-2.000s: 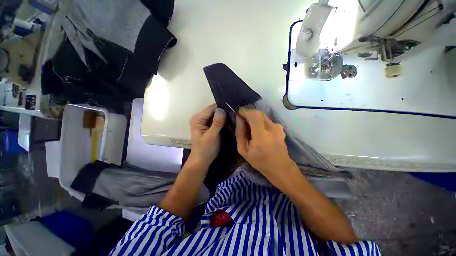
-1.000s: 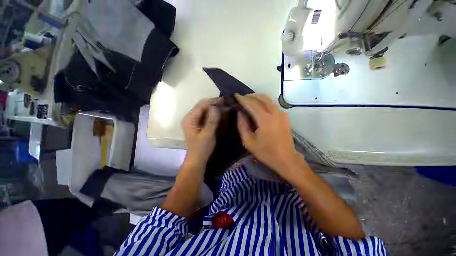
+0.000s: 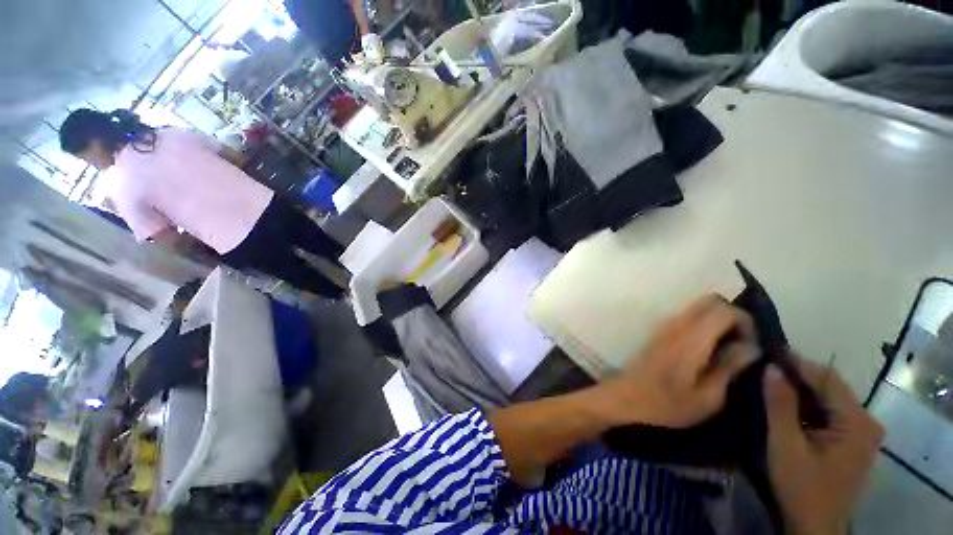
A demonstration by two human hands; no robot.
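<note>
A dark cuff (image 3: 760, 310) with dark cloth hanging below it is held at the table's front edge, at the lower right of the view. My left hand (image 3: 695, 361) is blurred, with its fingers closed on the cuff's left side. My right hand (image 3: 826, 444) pinches the cuff from the right, close to my left hand. A thin pointed metal tip shows above my right fingers; the tool itself is hidden. The cloth under my hands is mostly dark and hard to make out.
The white table (image 3: 648, 277) bears a grey and dark pile (image 3: 601, 125) at its left. A white bin (image 3: 423, 256) with yellowish items stands beside it. A person in pink (image 3: 193, 188) stands at left. Another sewing machine (image 3: 413, 99) is behind.
The view has swung left, bringing the person in pink and the room into sight and most of the sewing machine out. Both hands still hold the cuff, now at the lower right.
</note>
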